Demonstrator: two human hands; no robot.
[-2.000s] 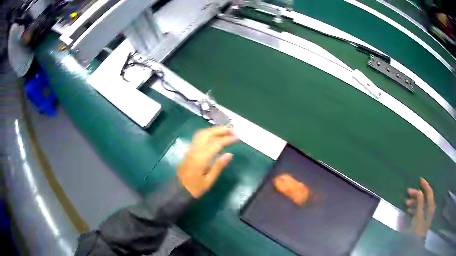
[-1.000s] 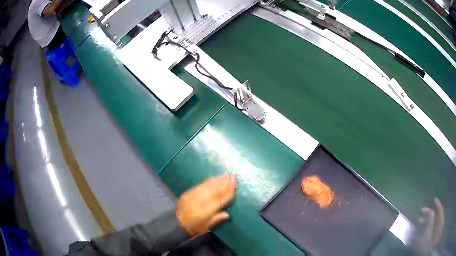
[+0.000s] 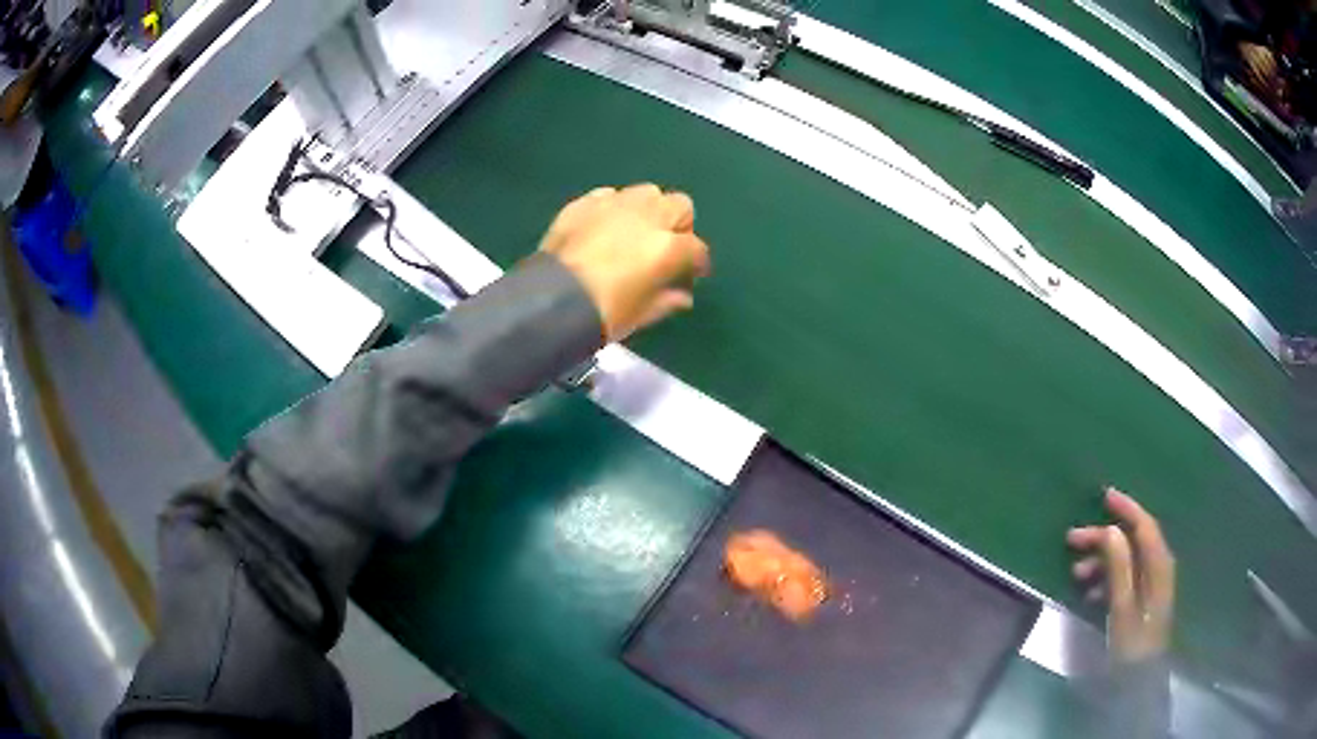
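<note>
A shallow black tray (image 3: 881,635) lies at the lower middle, on the green worktop and against the near rail. A loose orange pile (image 3: 776,573) lies in its left part, with tiny specks around it. My left hand (image 3: 628,263) is over the green belt, beyond the near rail, its fingers curled; its palm side is hidden, so I cannot tell if it holds anything. My right hand (image 3: 1127,570) is at the lower right, beyond the tray's right corner, blurred, with its fingers bent and apart. I see nothing in it.
The green belt (image 3: 896,361) runs between the near rail (image 3: 679,416) and the curved far rail (image 3: 1155,354). A white machine frame (image 3: 340,72) stands at upper left, with a black cable (image 3: 412,260) near my left sleeve. A thin black piece (image 3: 1040,152) lies along the far side.
My left hand has moved from above the worktop up and out over the belt, its fingers now curled. The view has shifted, and the carrier plate seen earlier on the far side is gone from view.
</note>
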